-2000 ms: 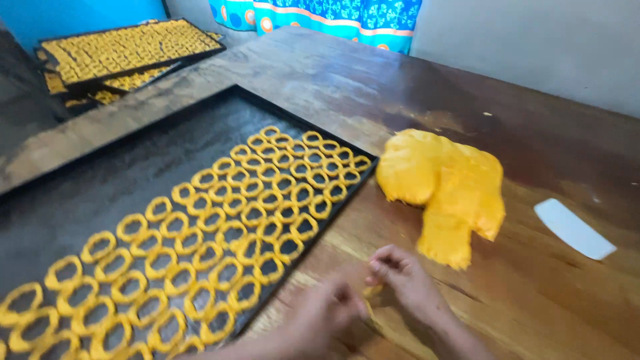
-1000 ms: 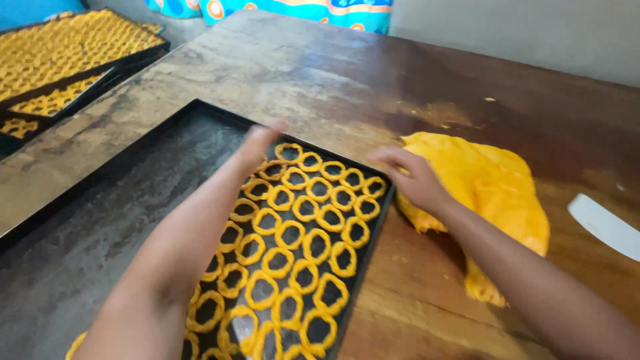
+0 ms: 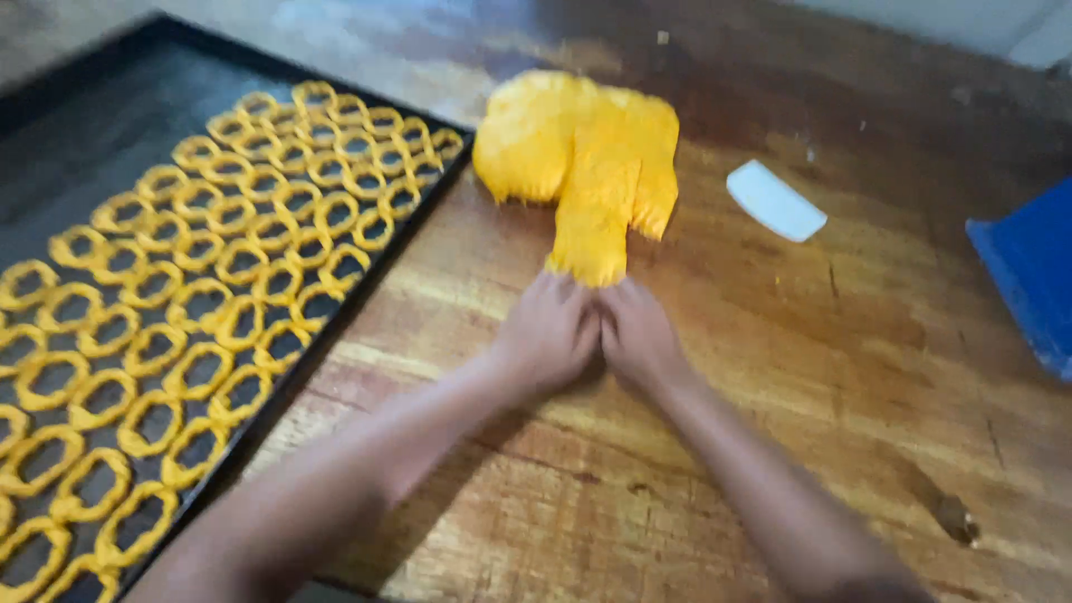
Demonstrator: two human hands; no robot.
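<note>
A large lump of yellow-orange dough (image 3: 586, 159) rests on the wooden table, with a flat strip of it reaching toward me. My left hand (image 3: 548, 327) and my right hand (image 3: 641, 331) meet side by side at the near end of that strip, fingers curled onto its edge. Both grip the dough there; the fingertips are partly hidden by it and blurred. Left of the hands lies a black baking tray (image 3: 310, 356) holding many thin dough rings (image 3: 243, 268), set close together in rows.
A white plastic dough scraper (image 3: 775, 201) lies on the table (image 3: 796, 360) right of the dough. A blue object (image 3: 1030, 268) sits at the far right edge. The tray's raised rim runs diagonally beside my left forearm.
One second ago my left hand was over the tray's far corner and my right beside the dough; both have come together at the dough's near end. The view has shifted.
</note>
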